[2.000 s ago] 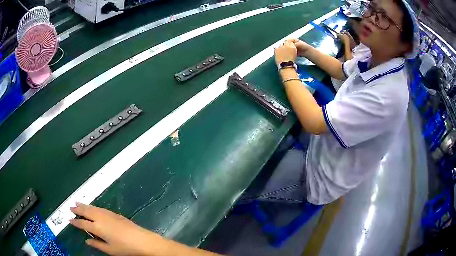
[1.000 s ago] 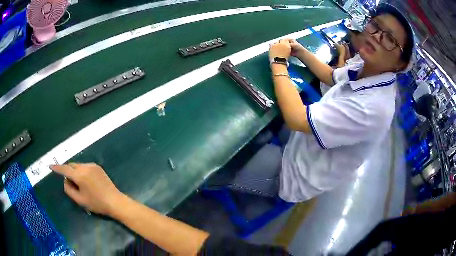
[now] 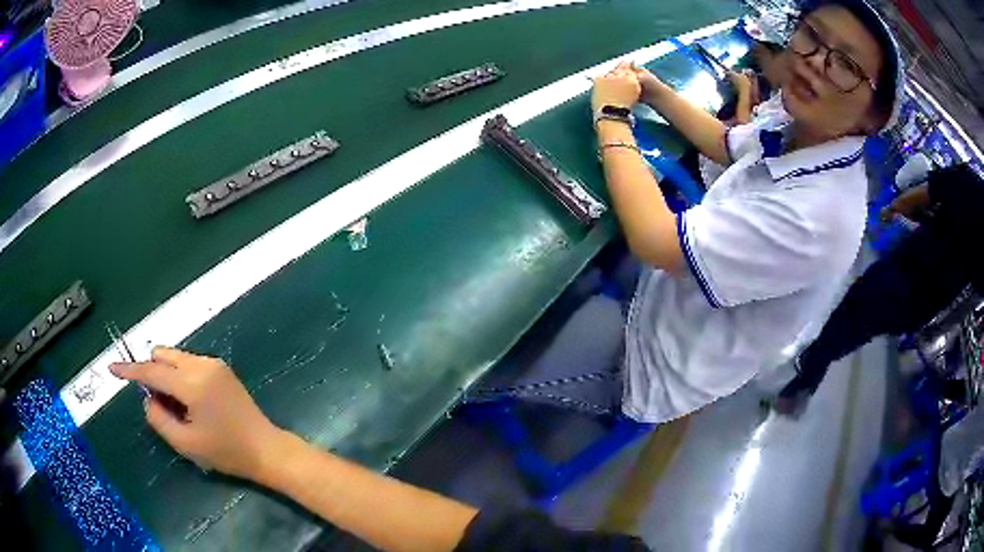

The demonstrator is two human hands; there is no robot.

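Note:
My right hand [image 3: 210, 415] is at the lower left, over the near side of the green bench. It holds thin silver tweezers [image 3: 122, 345] between the fingers, tips pointing up and left. The blue carrier sheet [image 3: 73, 469] lies left of the hand and bears small pale specks. A grey-brown housing strip [image 3: 45, 331], cut off by the left edge, lies beyond the sheet, and another housing strip [image 3: 262, 175] lies farther along the belt. My left hand is not in view.
Farther strips lie on the belt [image 3: 455, 84] and on the white edge and near bench [image 3: 543, 169]. A seated person [image 3: 755, 237] in a white shirt is at the right. A pink fan [image 3: 83, 49] stands at upper left. A tape scrap [image 3: 358, 234] lies mid-bench.
The view has swung, and more of the blue sheet shows than at first. The tweezers now show clearly above my right hand's fingers. A dark-clothed person shows at the far right.

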